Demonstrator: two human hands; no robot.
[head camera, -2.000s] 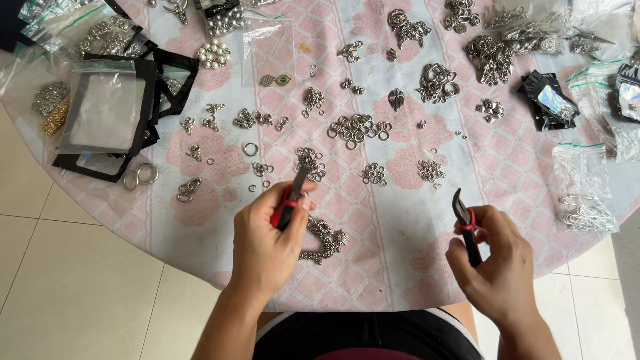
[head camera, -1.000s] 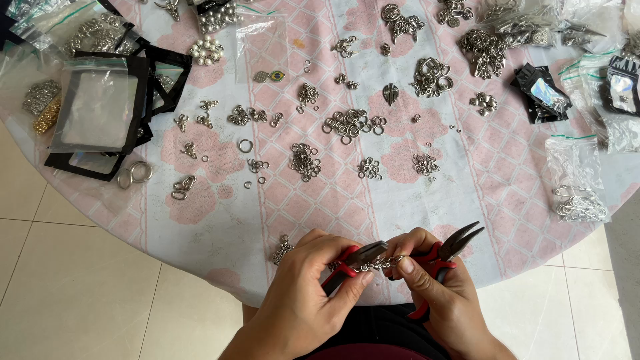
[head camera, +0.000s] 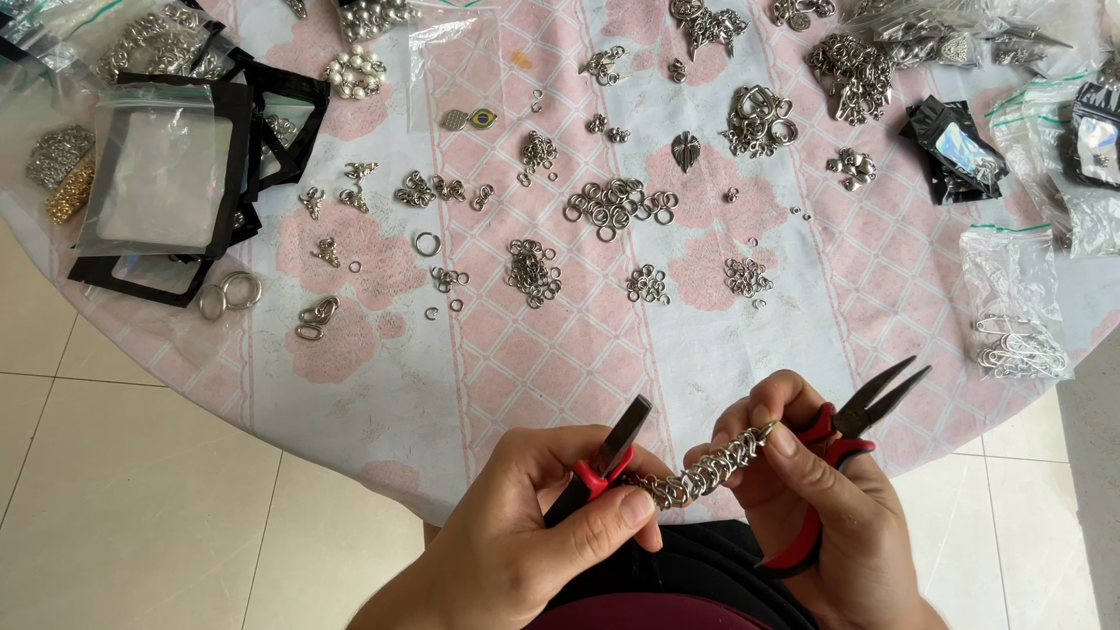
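A chain of linked metal rings (head camera: 700, 477) is stretched between my hands above the table's near edge. My left hand (head camera: 560, 503) pinches its left end between thumb and finger and also holds pliers with red and black handles (head camera: 623, 437), their jaws pointing up. With thumb and fingertips, my right hand (head camera: 814, 481) grips the other end. Bent-nose pliers (head camera: 875, 402) with red handles rest in that same hand, their jaws apart and pointing up to the right. Beyond the hands lie piles of jump rings (head camera: 619, 206), smaller rings (head camera: 534, 273) and more small rings (head camera: 647, 284).
Black-edged zip bags (head camera: 162, 175) are stacked at the left, near two large rings (head camera: 238, 290). At the right lie a bag of safety pins (head camera: 1019, 346) and a black packet (head camera: 954, 149). Charms, including a leaf-shaped pendant (head camera: 685, 151), are spread over the patterned tablecloth (head camera: 542, 359).
Two seconds ago the hands were apart, each with pliers, and a chain lay on the cloth. Now the chain is held up between them, stretched longer than one second ago.
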